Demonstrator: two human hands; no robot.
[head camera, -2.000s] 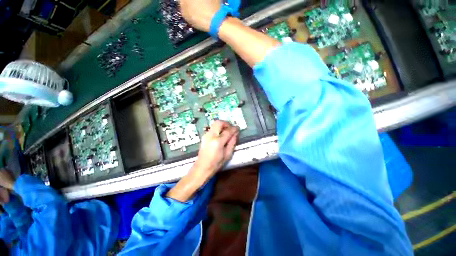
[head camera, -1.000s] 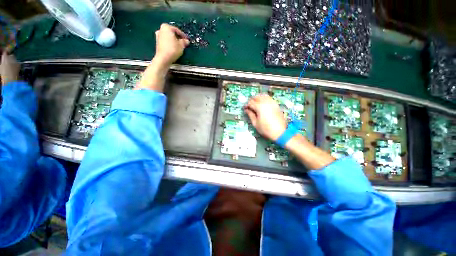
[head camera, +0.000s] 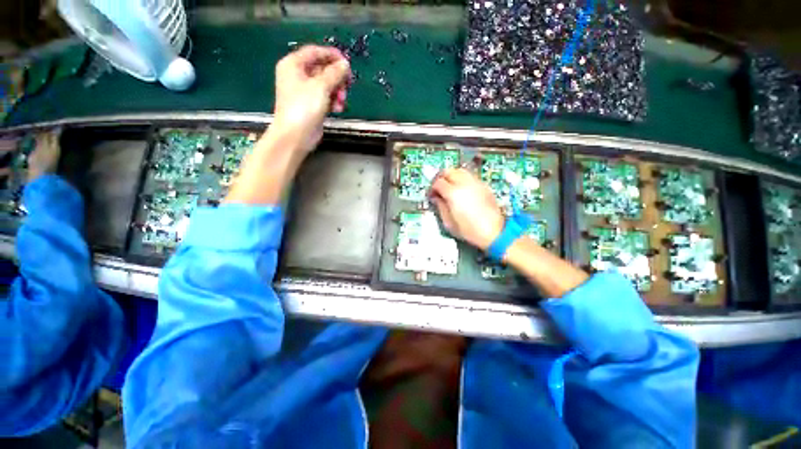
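Note:
My left hand (head camera: 312, 88) is raised over the green mat beside the small component pile (head camera: 358, 44), fingers curled together; whether a part is pinched in them is unclear. My right hand (head camera: 468, 209), with a blue wrist strap (head camera: 509, 237), has its fingertips at the right edge of the upper-left circuit board (head camera: 422, 168); any part in them is hidden. The board below it (head camera: 425, 245) shows a large pale area. The upper-right board (head camera: 514, 181) shows beyond the hand; the lower-right one is partly covered. All four sit in a dark-framed carrier (head camera: 400, 284).
A large component pile (head camera: 553, 61) lies behind the rail, with another heap at the right edge. A tan-orange carrier (head camera: 650, 254) is at right. A fan (head camera: 145, 39) stands at back left. Another person's hand (head camera: 44, 156) is at far left. A blue cord hangs across the view.
Over two seconds, my right hand came from the large pile to the board, and my left hand went from the boards to the small pile. In the last second it rose slightly off the pile.

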